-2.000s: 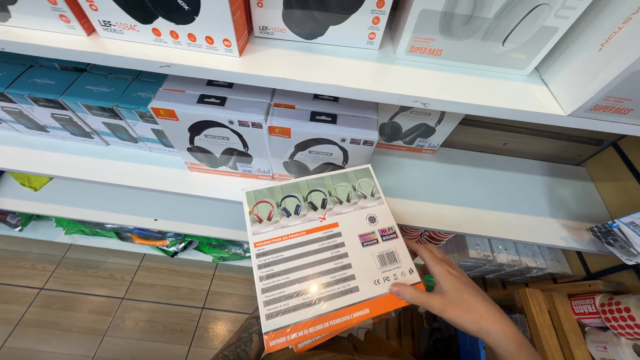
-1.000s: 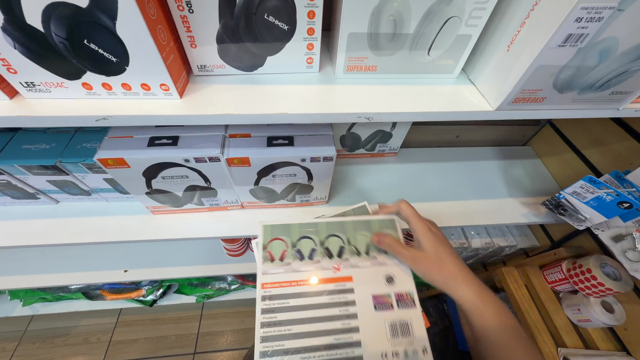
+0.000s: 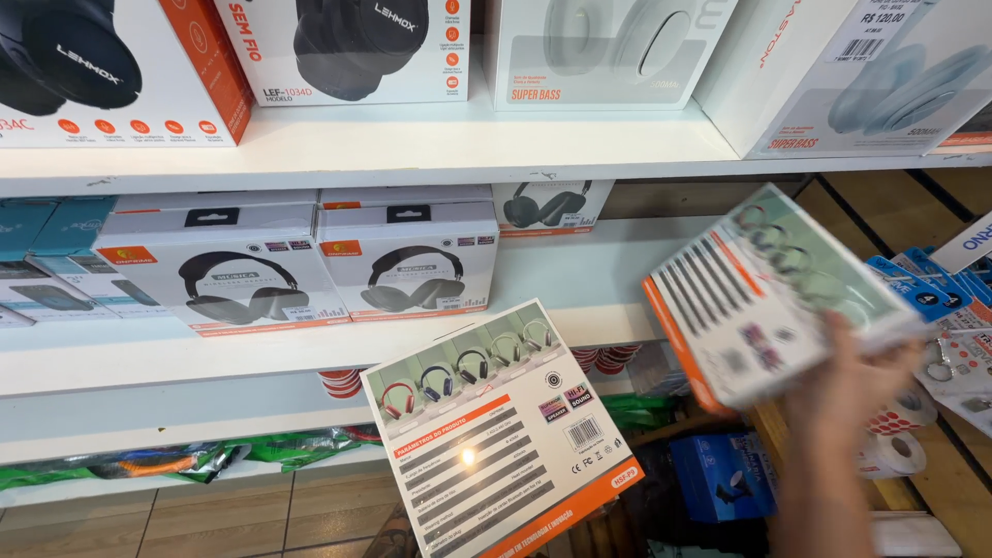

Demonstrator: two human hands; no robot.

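My right hand [image 3: 845,387], blurred by motion, grips the right side of a white and orange headphone box [image 3: 736,302], tilted above the right end of the middle shelf. Lower and to the left, a second headphone box [image 3: 504,434] shows its printed back with a row of headphones. Part of my left hand [image 3: 394,539] shows under that box's lower left edge; its fingers are hidden behind the box. Two more headphone boxes [image 3: 232,271] [image 3: 411,263] stand side by side on the middle shelf, fronts outward.
The upper shelf [image 3: 465,151] holds large headphone boxes. A further headphone box [image 3: 550,205] stands deeper on the middle shelf, with teal boxes [image 3: 66,232] at left. Hanging blister packs [image 3: 922,287], tape rolls [image 3: 891,449] and a blue box [image 3: 721,473] are at right. Green packages [image 3: 294,449] lie below.
My right hand has moved right with one headphone box, now apart from the other box. One second ago both boxes were stacked together in front of the shelf.
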